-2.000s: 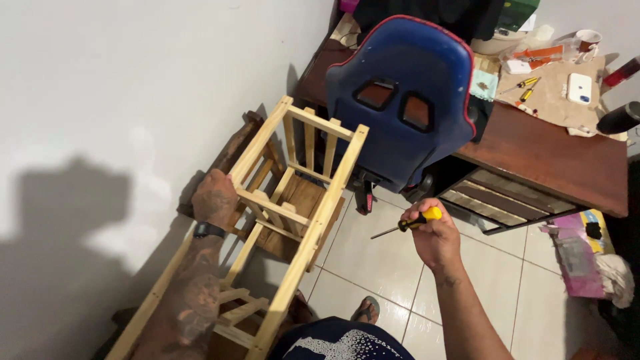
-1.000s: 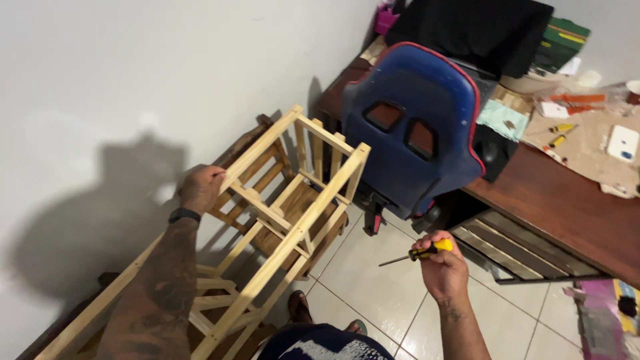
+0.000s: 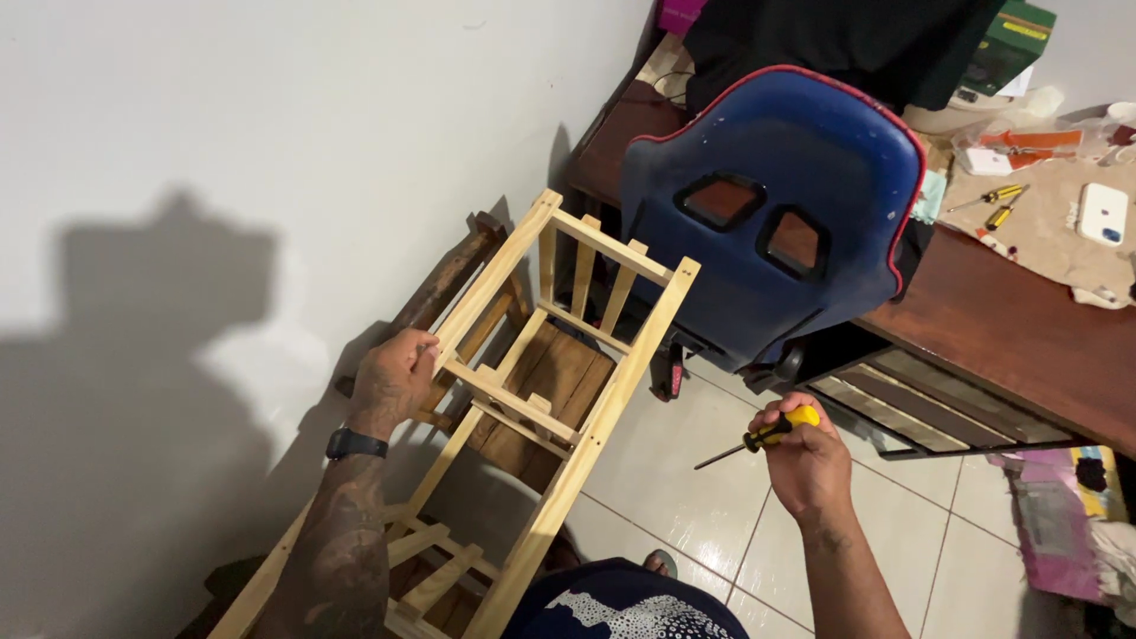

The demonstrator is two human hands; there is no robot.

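A light wooden slatted frame point(image 3: 581, 453) with long rails and short cross slats leans across the lower middle of the view. My left hand point(image 3: 395, 382), with a dark band on its wrist, grips the frame's left rail near a cross bar. Over the floor to the right of the frame, my right hand point(image 3: 806, 457) holds a yellow and black screwdriver point(image 3: 770, 432) by its handle. The shaft points left and slightly down, apart from the wood. Screw heads or holes show at the rail joints.
A wooden chair point(image 3: 524, 382) stands beneath the frame, by the wall. Beyond is a blue gaming chair point(image 3: 799, 142) with red edging. On the wooden desk point(image 3: 1003, 311) lie small screwdrivers point(image 3: 1003, 209) and a white phone point(image 3: 1103, 214). Plastic packaging point(image 3: 1056, 524) lies at lower right.
My left hand stays on the left rail and my right hand still holds the screwdriver. The view has shifted somewhat; nothing else has plainly changed.
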